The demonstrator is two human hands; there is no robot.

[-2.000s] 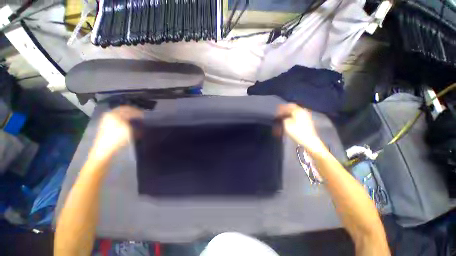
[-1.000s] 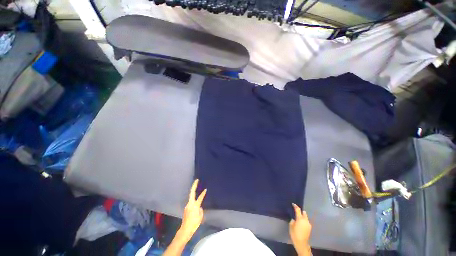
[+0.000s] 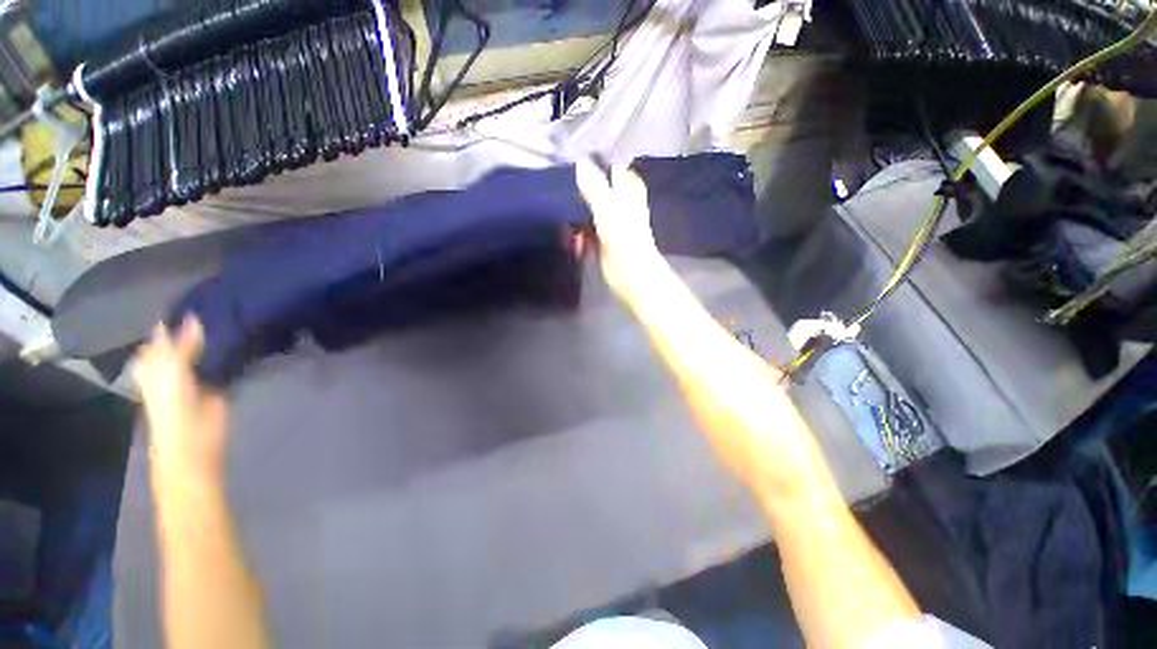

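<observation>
A dark navy garment (image 3: 419, 247) is stretched between my hands above the far side of the grey padded ironing table (image 3: 508, 507). It is blurred and lifted, with a shadow below it. My left hand (image 3: 184, 380) grips its left end. My right hand (image 3: 615, 216) grips its right end near the far edge. A second navy garment (image 3: 698, 203) lies just beyond my right hand. The iron is mostly hidden behind my right forearm.
A grey sleeve board (image 3: 108, 298) stands at far left, partly behind the garment. Black hangers (image 3: 254, 114) hang above the far side. A yellow hose (image 3: 907, 260) rises at right by a pale-blue rest (image 3: 863, 393). A dark navy pile (image 3: 1015, 533) hangs at lower right.
The garment lay flat on the table a second ago; now it is lifted at the far side. Both hands have moved from the near edge to the far side, my left hand also leftwards. The view has shifted.
</observation>
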